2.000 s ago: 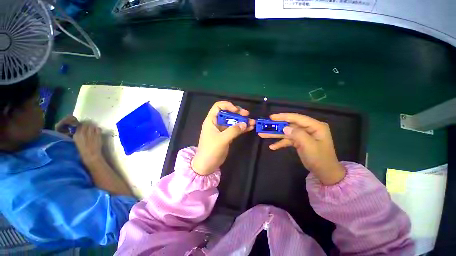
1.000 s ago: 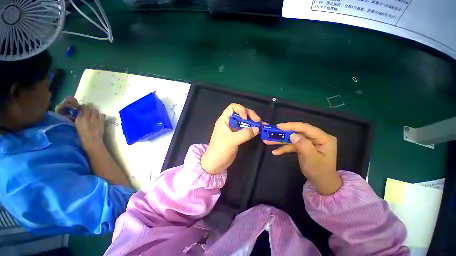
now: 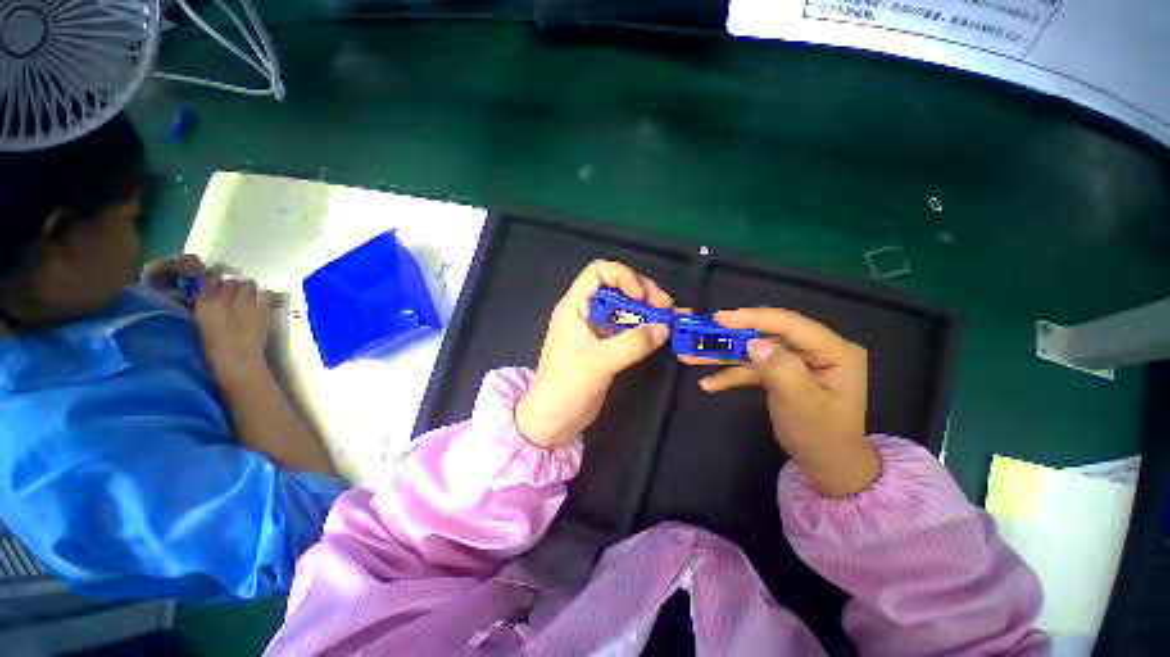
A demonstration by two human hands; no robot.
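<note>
My left hand (image 3: 580, 353) holds a small blue unit (image 3: 625, 312) with a pale window, pinched between thumb and fingers. My right hand (image 3: 811, 385) holds a second blue unit (image 3: 710, 340) with a dark window showing small bright spots. The two units are end to end, their near ends touching or almost touching. Both windows face me. The hands are above the black work tray (image 3: 667, 436), which has a divider down its middle. My fingers cover the outer ends of both units.
A person in blue works at the left beside a white mat (image 3: 257, 212) with a blue bin (image 3: 372, 302). A fan (image 3: 58, 64) stands at the upper left. A metal post (image 3: 1116, 336) and paper slips (image 3: 1065, 539) are at the right. A printed sheet (image 3: 975, 45) is at the top right.
Both hands have shifted right and slightly down in the picture since the first frame, still holding the units. The bench view has shifted too. Little differs from one second ago.
</note>
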